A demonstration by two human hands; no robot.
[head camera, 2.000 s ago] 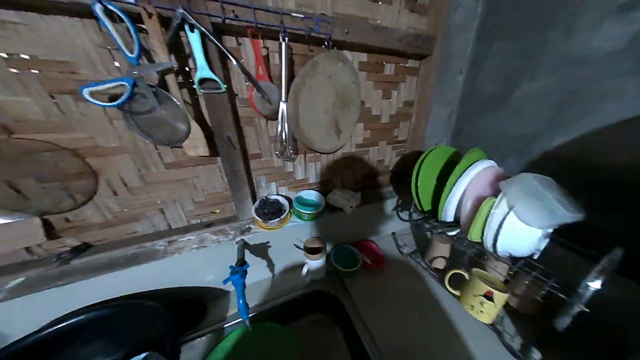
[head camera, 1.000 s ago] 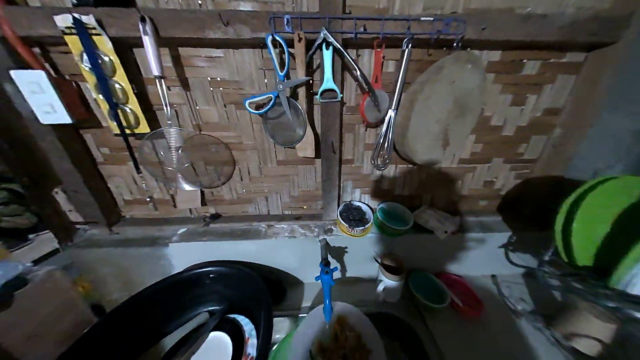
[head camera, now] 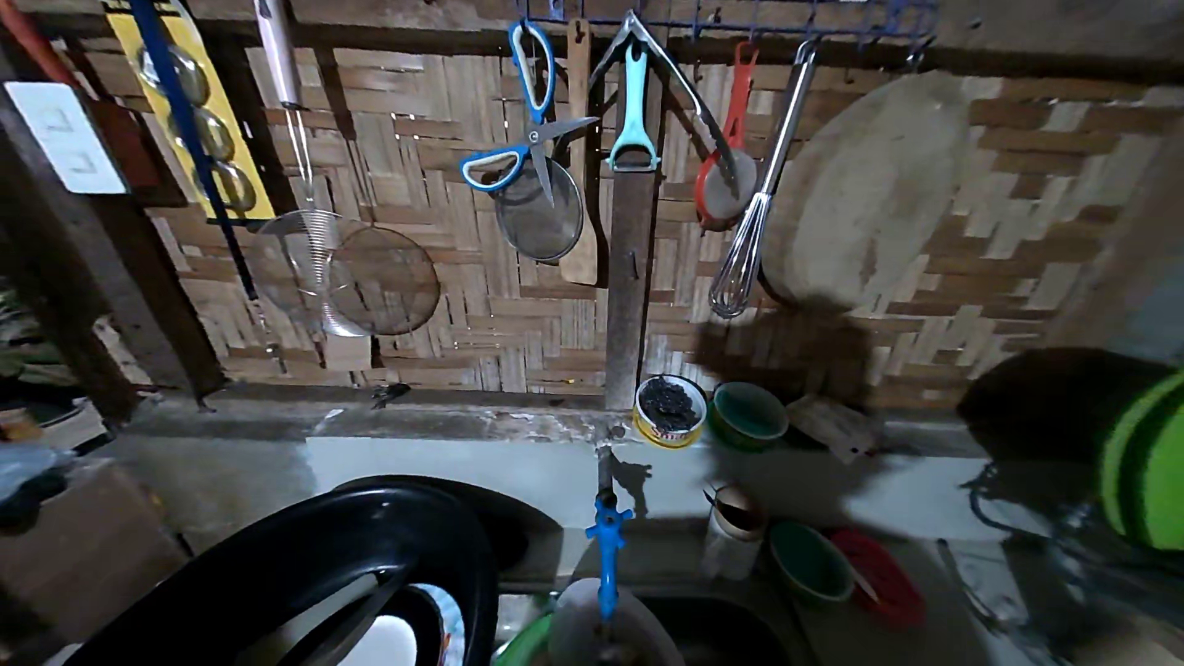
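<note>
Neither my left hand nor my right hand shows in the head view. Under the blue faucet (head camera: 608, 555) at the bottom centre is a pale round container (head camera: 610, 629), cut off by the frame's lower edge; its contents are dark and unclear. A green basin (head camera: 529, 645) shows partly beside it, over the dark sink (head camera: 717, 634). At lower left a large black basin (head camera: 398, 504) holds dishes, among them a white bowl (head camera: 384, 643). A cup (head camera: 733, 536) with utensils stands right of the faucet, near a green bowl (head camera: 811, 562) and a red dish (head camera: 879, 578).
On the ledge stand a tub of dark scouring material (head camera: 670, 410) and a green tub (head camera: 749, 413). Scissors (head camera: 535, 139), a peeler (head camera: 635, 120), a whisk (head camera: 763, 194), strainers (head camera: 541, 213) and a round board (head camera: 869, 190) hang on the woven wall. Green plates (head camera: 1147, 462) stand at far right.
The view has swung left since the oldest frame. A pale container is under the faucet now and one second ago, where the oldest frame shows only the green basin.
</note>
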